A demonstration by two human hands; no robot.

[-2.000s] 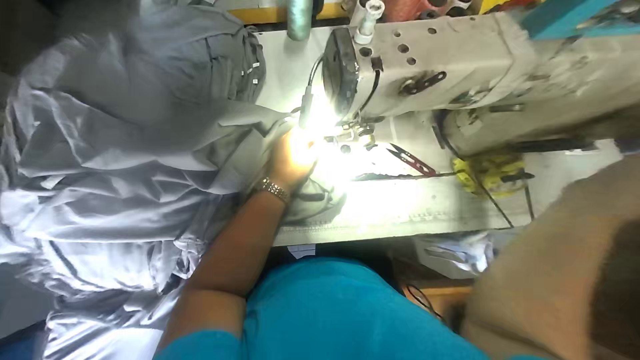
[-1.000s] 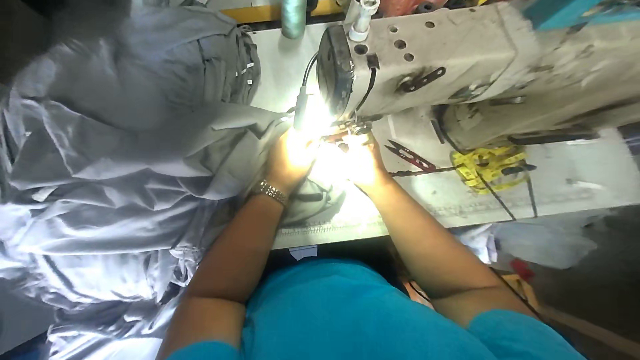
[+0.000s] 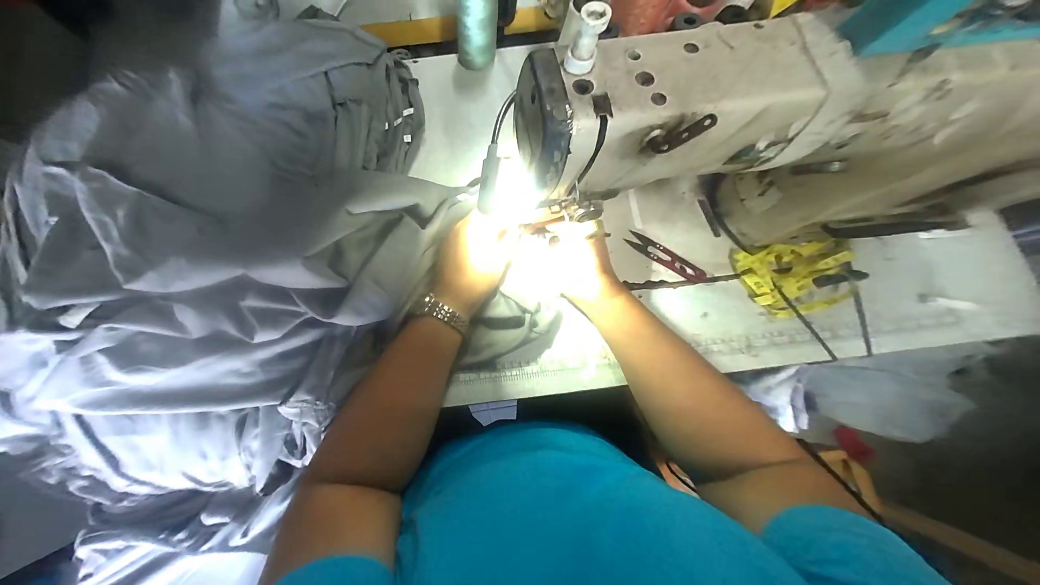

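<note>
An industrial sewing machine (image 3: 699, 106) reaches over the table from the right, a bright lamp (image 3: 489, 179) glowing by its needle end. My left hand (image 3: 475, 260), with a metal-band watch (image 3: 443, 314) on the wrist, rests on grey fabric (image 3: 390, 236) left of the needle area. Close to the presser foot area, on its right side, is my right hand (image 3: 589, 264). Glare washes out the fingers of both hands, so their grip cannot be told. The grey fabric runs from beside the left hand into a large heap on the left.
Red-handled thread snips (image 3: 670, 258) lie right of my right hand. Beyond them is a bundled yellow measuring tape (image 3: 792, 272) with dark cords. A green thread cone (image 3: 477, 32) stands behind the table. A printed ruler scale (image 3: 520, 372) runs along the table's front edge.
Two seconds ago my right forearm was low at the right, near the camera; by one second ago my right hand was at the needle area, where it remains. My left hand stays near the same place.
</note>
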